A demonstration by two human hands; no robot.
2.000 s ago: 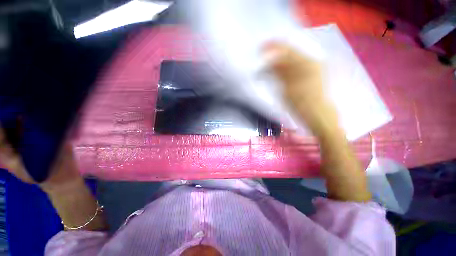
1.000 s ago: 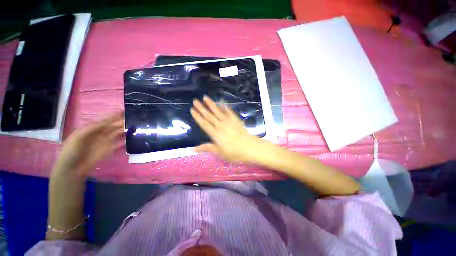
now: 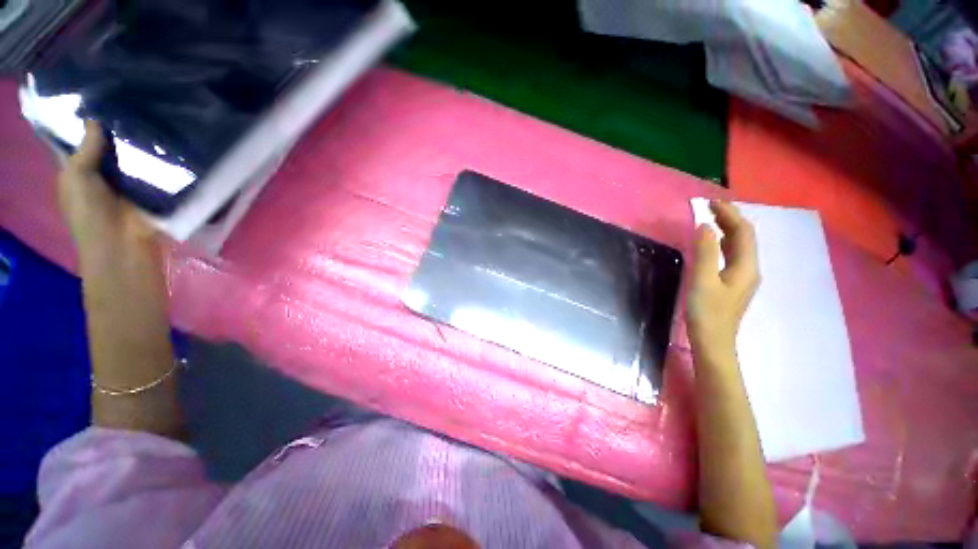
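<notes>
My left hand point(image 3: 99, 204) holds a black glossy tablet point(image 3: 204, 75) with a white foam sheet point(image 3: 284, 134) under it, raised at the upper left. Another tablet point(image 3: 547, 284) lies on the pink bench in front of me, with bright glare along its near edge. My right hand point(image 3: 724, 268) is at the left edge of a white foam sheet point(image 3: 804, 332) on the right, thumb and fingers closed on its corner. What lies under the raised tablet is mostly hidden.
The pink bench point(image 3: 354, 354) has a green mat point(image 3: 579, 102) beyond it. An orange surface point(image 3: 788, 172) is at the far right, with crumpled white sheets point(image 3: 767, 48) above it. A translucent bag point(image 3: 799, 525) hangs at the near right edge.
My left hand has lifted the labelled tablet and its white sheet off the middle to the upper left. My right hand has moved right to the white sheet. The view has turned.
</notes>
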